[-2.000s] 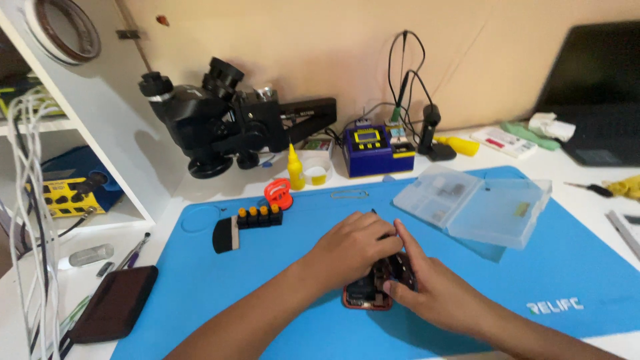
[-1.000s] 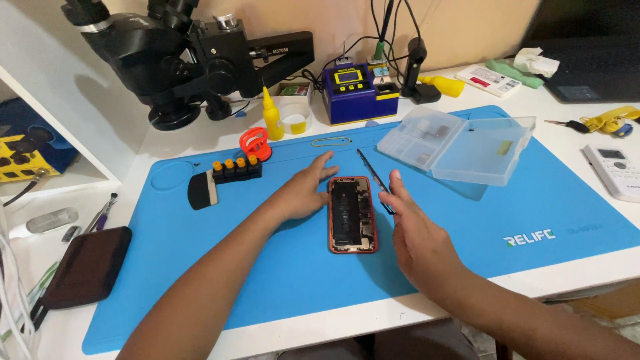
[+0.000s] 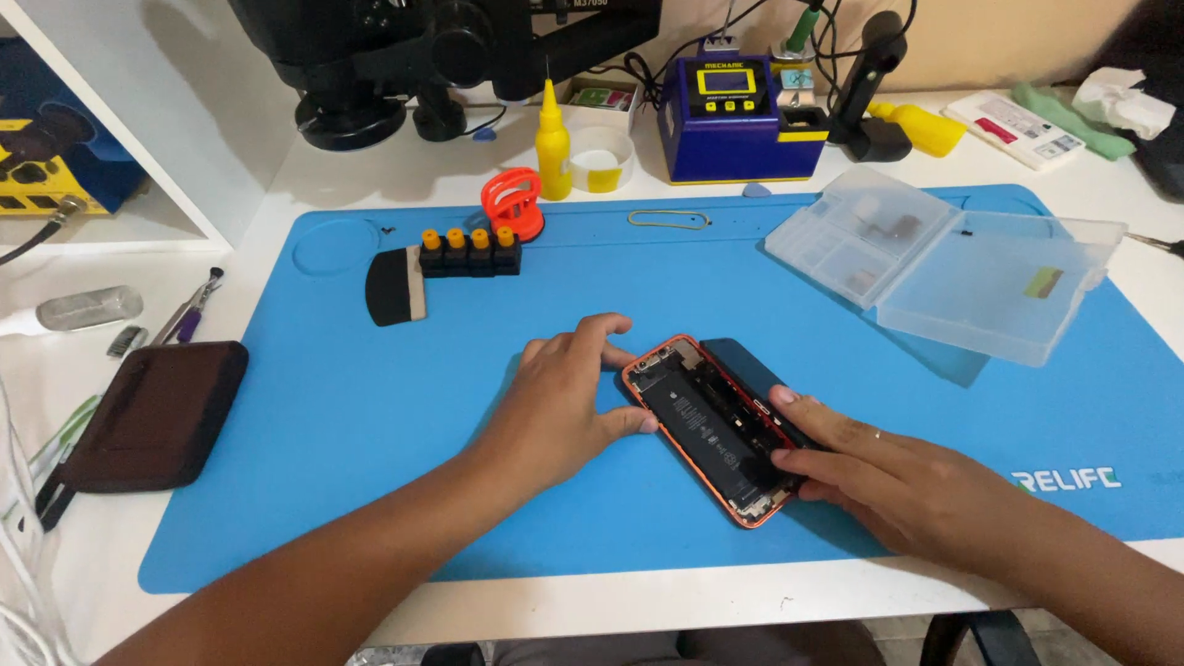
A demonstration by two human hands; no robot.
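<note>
An opened smartphone body (image 3: 708, 430) with a red-orange frame lies tilted on the blue repair mat (image 3: 351, 444), its black battery (image 3: 703, 425) and inner parts showing. My left hand (image 3: 564, 398) is at its left edge, with the thumb touching the frame and the fingers curved near the top corner. A dark, thin panel (image 3: 740, 365), which looks like the phone's screen, stands along the right edge of the body. My right hand (image 3: 879, 472) holds this panel between thumb and fingers at its lower part. The fingers hide the lower right edge of the phone.
A hinged clear plastic box (image 3: 999, 277) lies open at the back right. Behind the mat stand a yellow bottle (image 3: 553, 153), a blue soldering station (image 3: 721, 129) and a microscope (image 3: 444, 46). A red suction cup (image 3: 514, 205) and a black scraper (image 3: 393, 287) lie at the back left.
The phone body has turned from nearly upright in view to a slant. My right hand has brought the dark panel against its right edge. My left hand remains beside the phone's left edge.
</note>
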